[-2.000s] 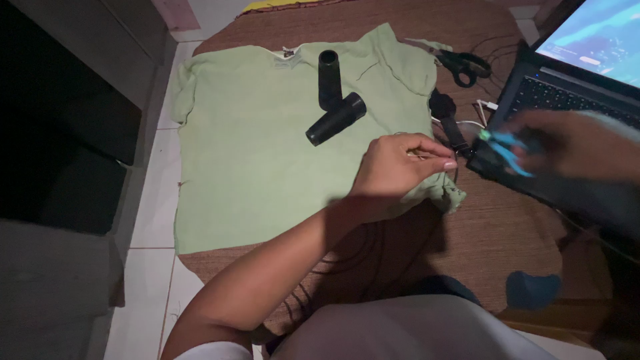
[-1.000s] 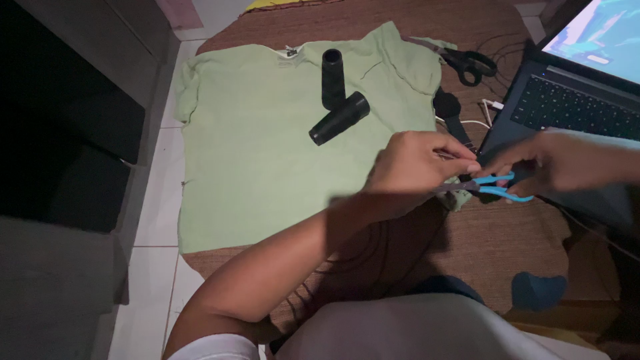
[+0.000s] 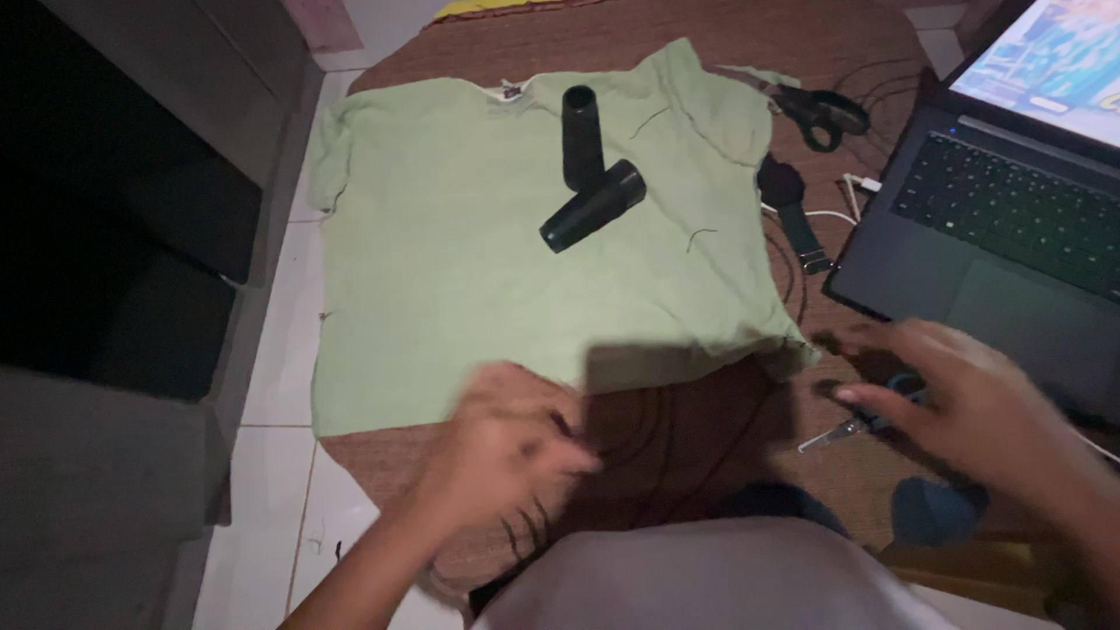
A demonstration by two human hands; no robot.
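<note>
A light green short-sleeved shirt (image 3: 455,262) lies spread on the brown cloth-covered table. Two black tapered tubes rest on it, one upright-looking (image 3: 582,140) and one lying slantwise (image 3: 593,206). My left hand (image 3: 516,437), blurred, hovers by the shirt's bottom edge with its fingers curled; whether it holds anything is unclear. Small blue-handled scissors or snips (image 3: 857,424) lie on the table, partly hidden under my right hand (image 3: 962,385), whose thumb and fingers are apart. Short dark threads (image 3: 703,233) lie on the shirt.
An open laptop (image 3: 1006,201) stands at the right, with a white cable (image 3: 827,213) beside it. Black-handled scissors (image 3: 822,114) and a dark wristwatch (image 3: 792,206) lie between shirt and laptop. A dark cabinet (image 3: 131,201) stands left, beyond floor tiles (image 3: 276,367).
My left hand has let go of the shirt's corner and moved left. My right hand has released the blue-handled tool, which was in its fingers a second ago.
</note>
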